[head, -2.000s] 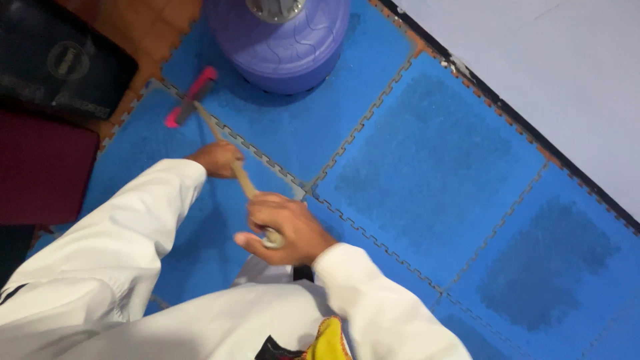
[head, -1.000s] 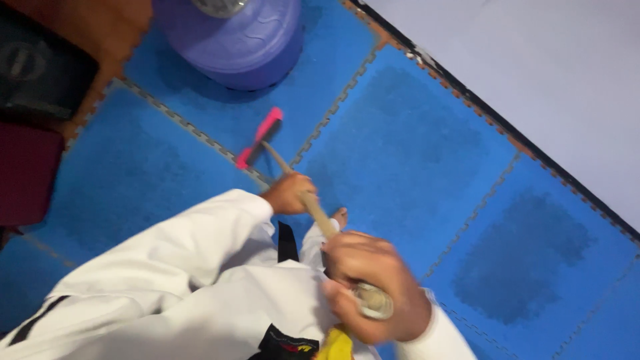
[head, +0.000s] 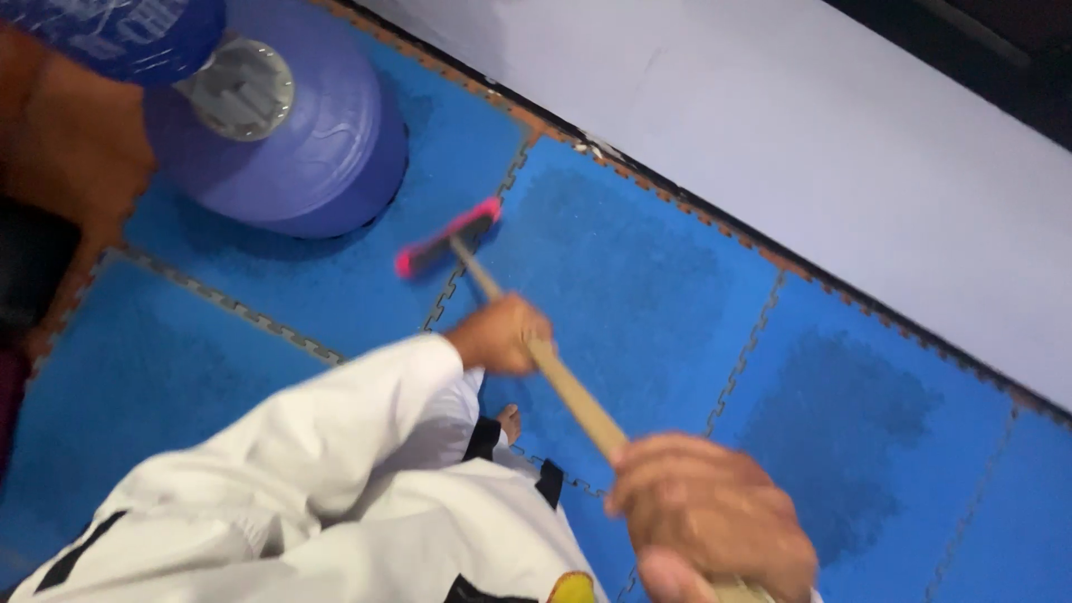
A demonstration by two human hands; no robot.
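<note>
A push broom with a pink and dark head (head: 450, 239) and a long tan handle (head: 578, 398) reaches away from me over blue foam mats (head: 620, 251). Lower on the shaft, nearer the head, my left hand (head: 502, 333) is closed around the handle. My right hand (head: 712, 511) grips it close to its top end, at the lower right of the view. The broom head lies across a seam between two mats and is slightly blurred. Whether its bristles touch the mat is hard to tell.
A purple round plastic base (head: 310, 159) stands on the mats at the upper left, beside orange flooring (head: 84, 126). A pale raised surface (head: 754, 126) with a dark edge borders the mats. Dark patches mark the mats. A bare foot (head: 509, 423) shows below my left hand.
Both hands keep hold of the handle. The broom head has moved to the right across the mats, from left of the purple base to below its right side. The view has shifted somewhat.
</note>
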